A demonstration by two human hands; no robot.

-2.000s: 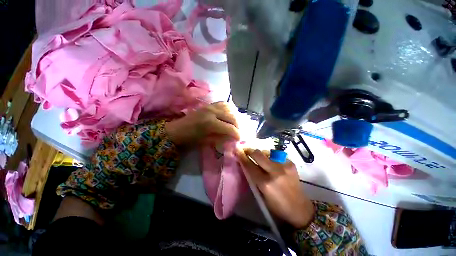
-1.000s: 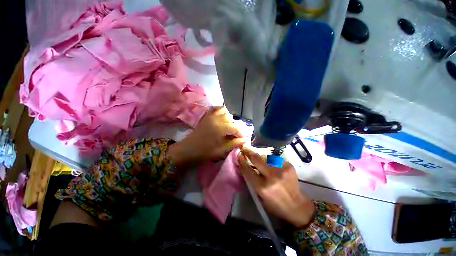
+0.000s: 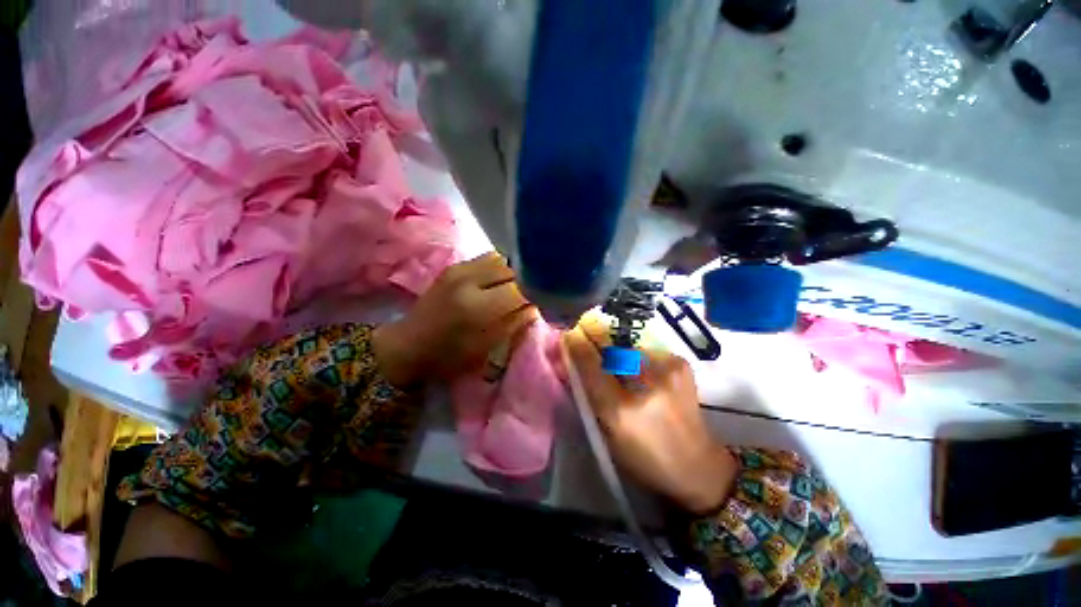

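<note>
A pink fabric piece hangs folded towards the lap from my fingers at the needle area. My left hand grips its left side. My right hand grips its right side, where the white elastic runs up from the lap to my fingertips. The sewing machine head's blue cover hides the needle, and the presser foot cannot be made out. The small blue tension knob sits in front of my right hand.
A large pile of pink pieces lies left of the machine. A larger blue knob with a black lever is on the machine body. Pink scraps lie under the arm. A smartphone lies at the right edge. A wooden bench stands at the left.
The view has shifted, so the machine head appears further left. The pink piece has gone from a pointed hanging corner to a rounded fold. Both hands keep their hold near the needle.
</note>
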